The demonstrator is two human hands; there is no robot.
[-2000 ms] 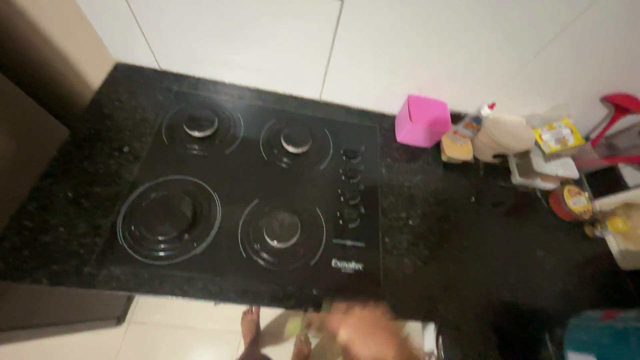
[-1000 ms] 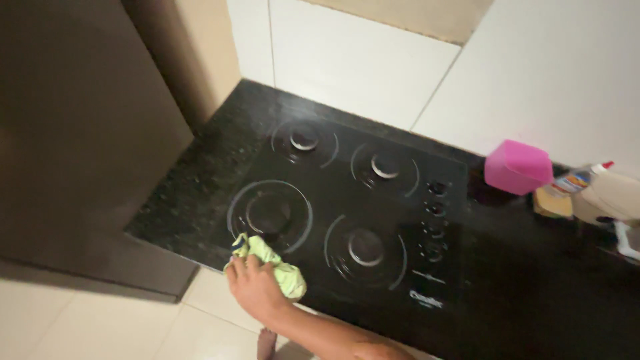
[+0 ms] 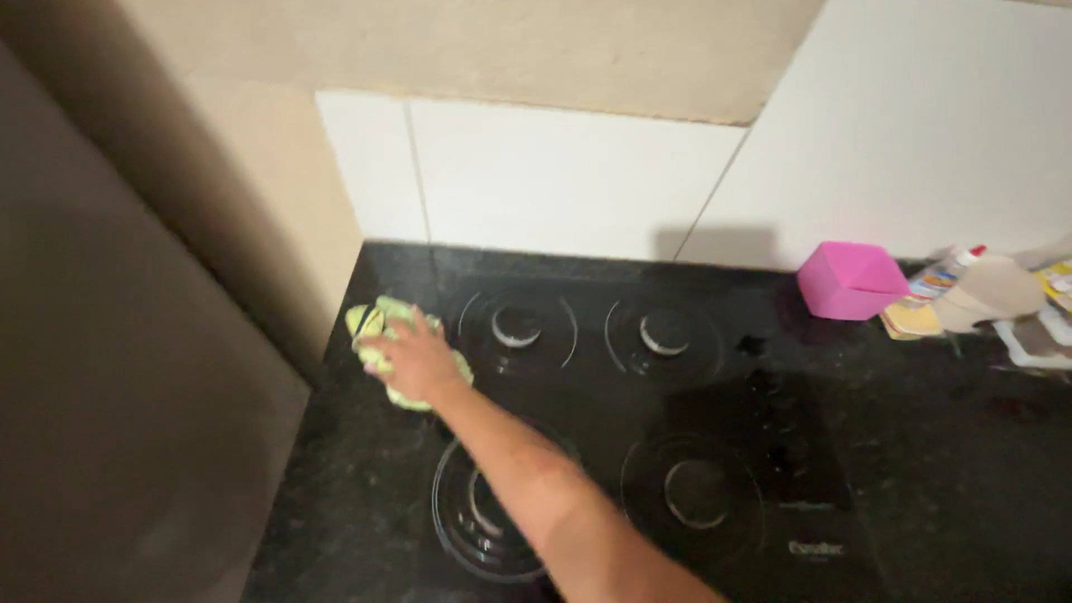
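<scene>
My right hand presses down on a crumpled pale green and yellow cloth, its fingers spread over it. The cloth lies on the black stone countertop near its back left corner, to the left of the glass cooktop. My forearm reaches in from the lower right, across the cooktop, and covers part of the front left burner. My left hand is not in view.
A pink square container stands against the white wall tiles. Beside it are a bottle with a red tip, a yellow sponge and a white tray. A dark upright panel borders the left side.
My right hand has moved with the cloth from the counter's front edge, by the front left burner, to its back left area. The view has shifted too.
</scene>
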